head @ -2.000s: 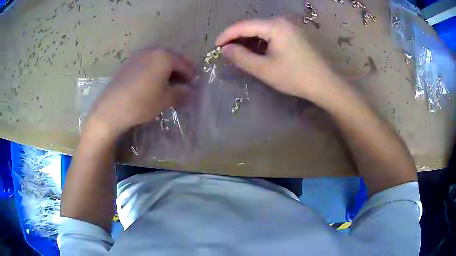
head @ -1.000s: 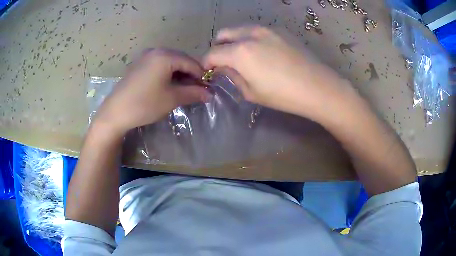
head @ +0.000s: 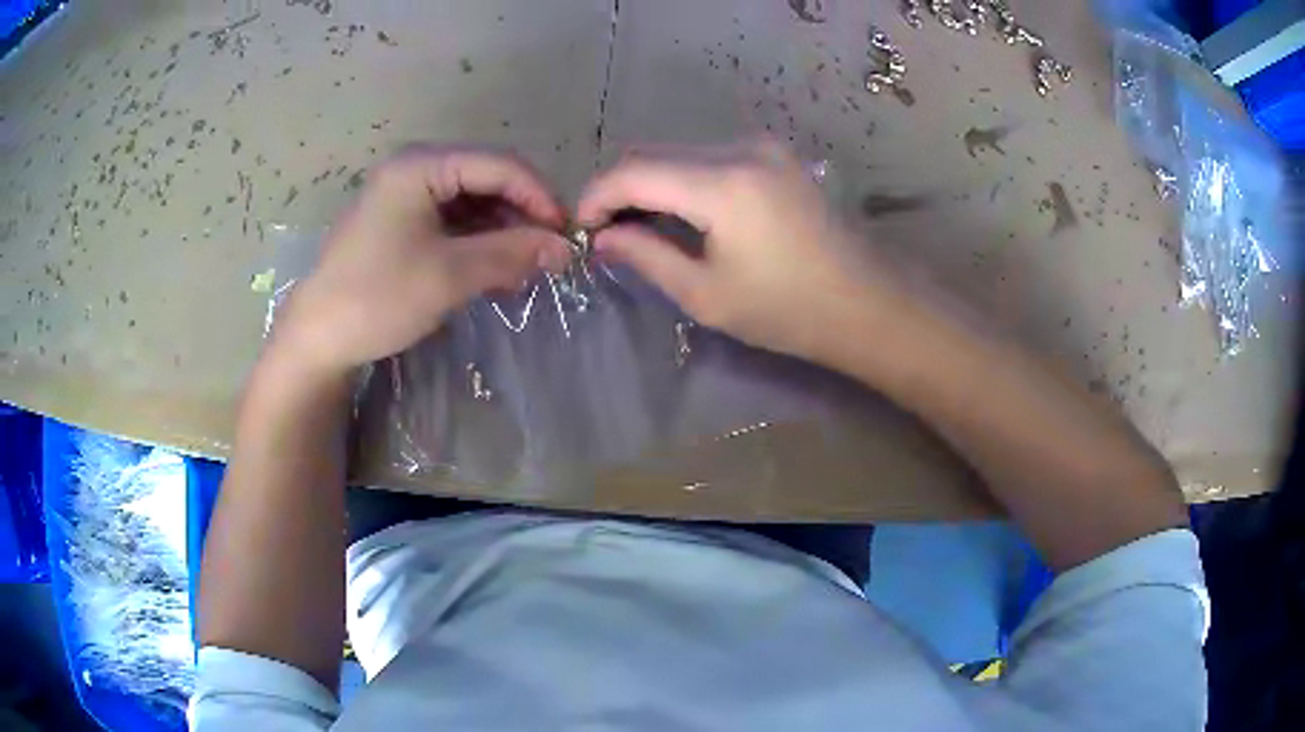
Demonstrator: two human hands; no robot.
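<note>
A clear plastic bag strip (head: 537, 379) lies along the near part of the cardboard-covered table, with small metal pieces (head: 683, 342) showing in separate spots. My left hand (head: 429, 250) pinches the strip's upper edge between thumb and fingers. My right hand (head: 716, 243) is beside it, its thumb and fingertips closed at the same edge, almost touching the left fingertips. Small shiny metal pieces (head: 581, 246) show between and just below the fingertips. Whether the right fingers grip the pieces, the plastic or both is hard to tell.
Loose metal pieces (head: 887, 62) lie in small clusters at the far right of the cardboard table cover (head: 472, 86). Filled bag strips (head: 1216, 243) lie at the right end. A blue tub (head: 75, 572) with whitish plastic bags (head: 132, 551) stands below the table's left edge.
My right hand has come down and left from above the strip to meet my left hand at the bag edge. The metal pieces it held are now lower, at the bag edge.
</note>
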